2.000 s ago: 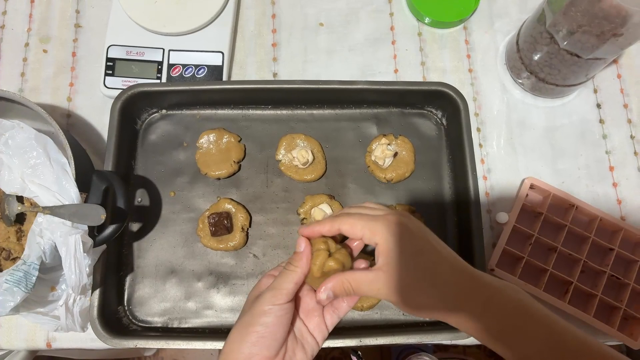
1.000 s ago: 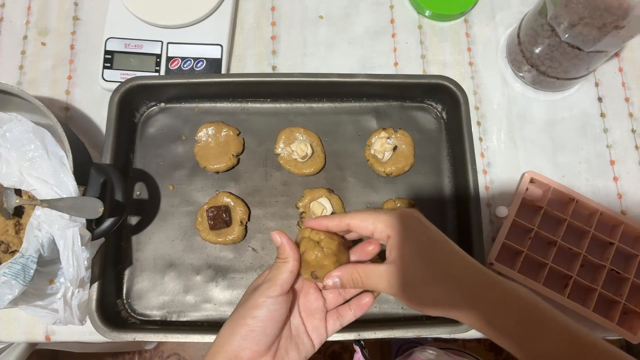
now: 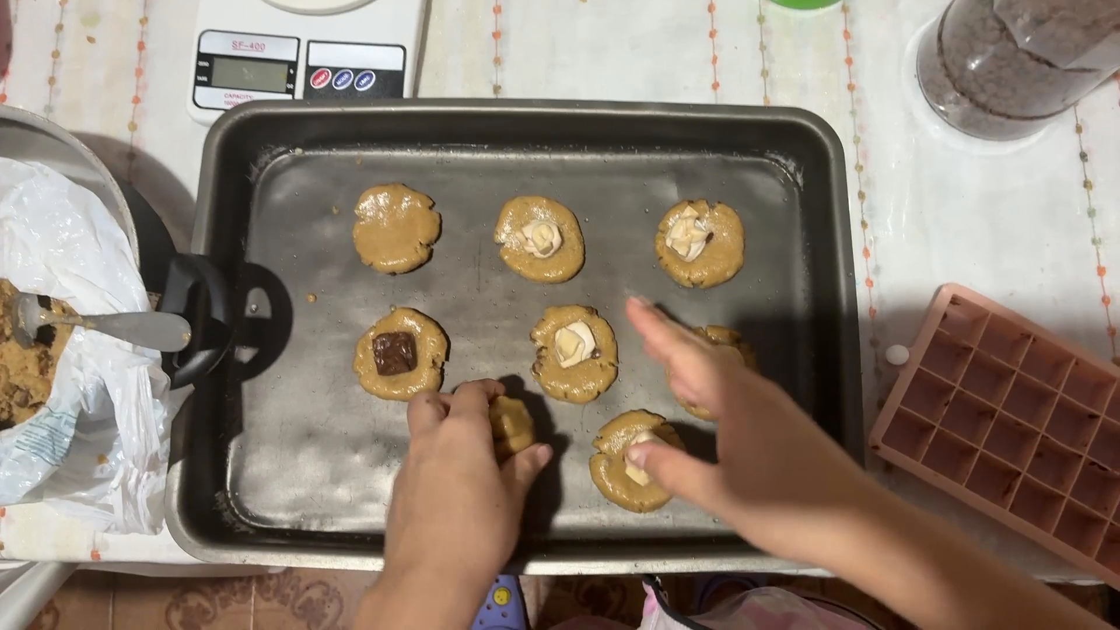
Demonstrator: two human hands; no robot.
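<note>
My left hand [image 3: 464, 472] holds a ball of cookie dough [image 3: 510, 425] low over the dark metal baking tray [image 3: 297, 490], fingers curled round it. My right hand [image 3: 726, 402] is spread over the tray's right side, its thumb at the pale filling of a flattened dough round [image 3: 623, 437]; nothing is held in it. Another round [image 3: 726, 339] is partly hidden behind that hand. Further rounds lie on the tray: a plain one [image 3: 396, 228], one with a chocolate square [image 3: 395, 353], and several with pale pieces, such as the middle one [image 3: 575, 347].
At the left, a pot with a black handle [image 3: 197, 319] holds a white plastic bag [image 3: 105, 420], dough and a metal spoon [image 3: 140, 330]. A kitchen scale [image 3: 306, 61] stands behind the tray. A pink silicone mold [image 3: 1006, 420] and a clear container [image 3: 1006, 79] are at the right.
My hands, together on the dough ball before, have moved apart. The left now has the ball down near the tray; the right has let go of it, uncovering the lower right round.
</note>
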